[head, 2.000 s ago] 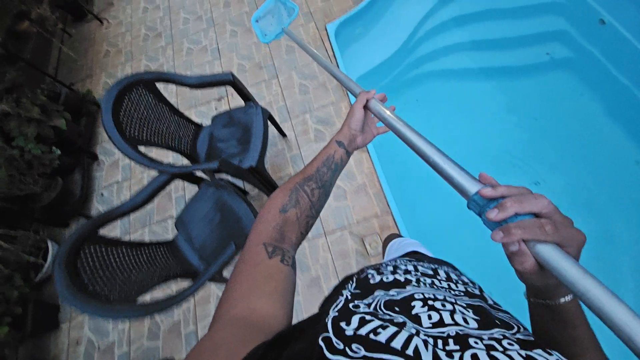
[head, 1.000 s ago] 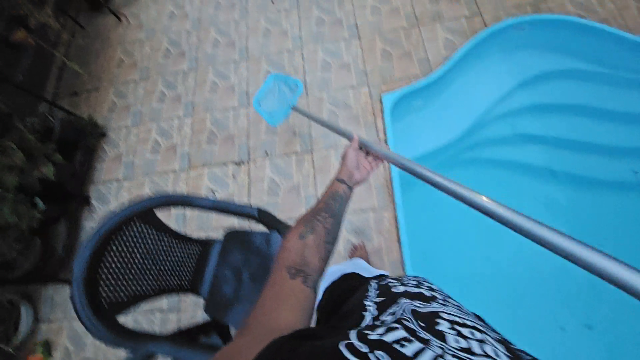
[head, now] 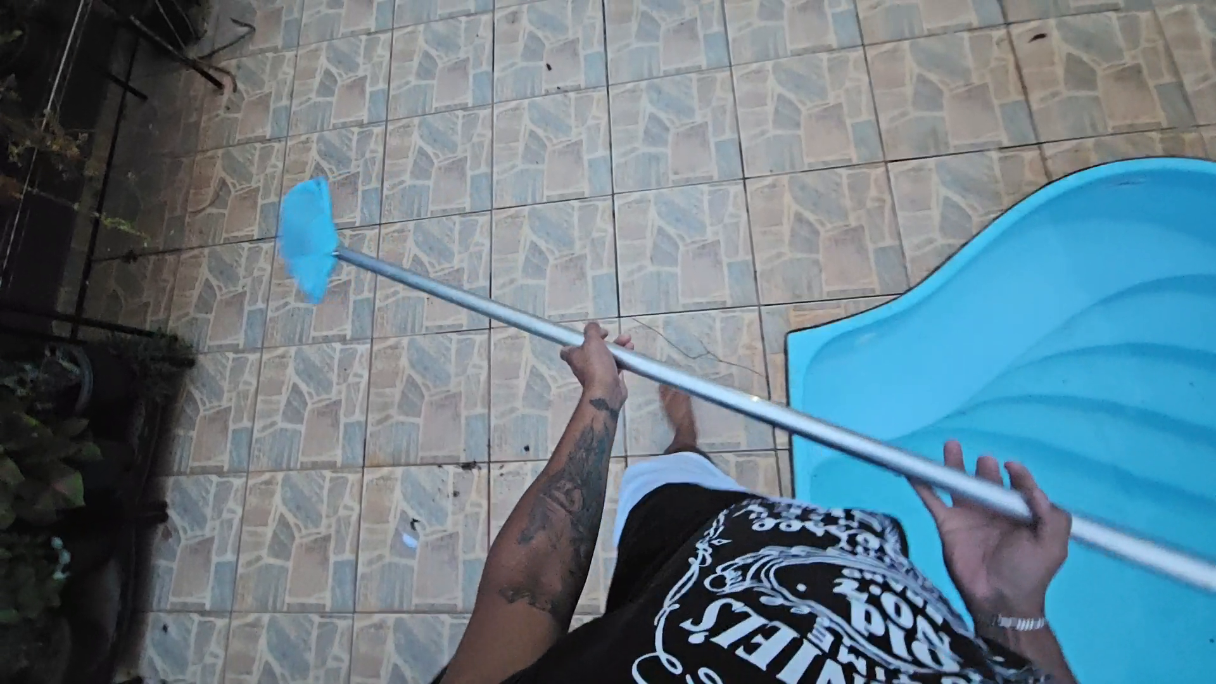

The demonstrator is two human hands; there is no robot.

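A long metal pole (head: 760,408) crosses the view from upper left to lower right, with a light-blue pool skimmer net (head: 309,239) at its far end, held over the tiles. My left hand (head: 597,364) is closed around the pole near its middle. Lower right, over the pool's edge, my right hand (head: 1002,537) supports the pole from below, its palm turned up and its fingers partly spread against the metal. A metal bracelet is on my right wrist.
The blue pool (head: 950,380) with curved molded steps lies at the right. Stone-patterned floor tiles (head: 551,256) spread ahead and to the left. Potted plants (head: 43,465) and dark metal bars line the left side. My bare foot (head: 677,418) is on the tiles beside the pool.
The net has swung left over the tiles, farther from the pool. The right hand's fingers, wrapped around the pole two seconds ago, have loosened. The view has turned, and the black chairs have left it.
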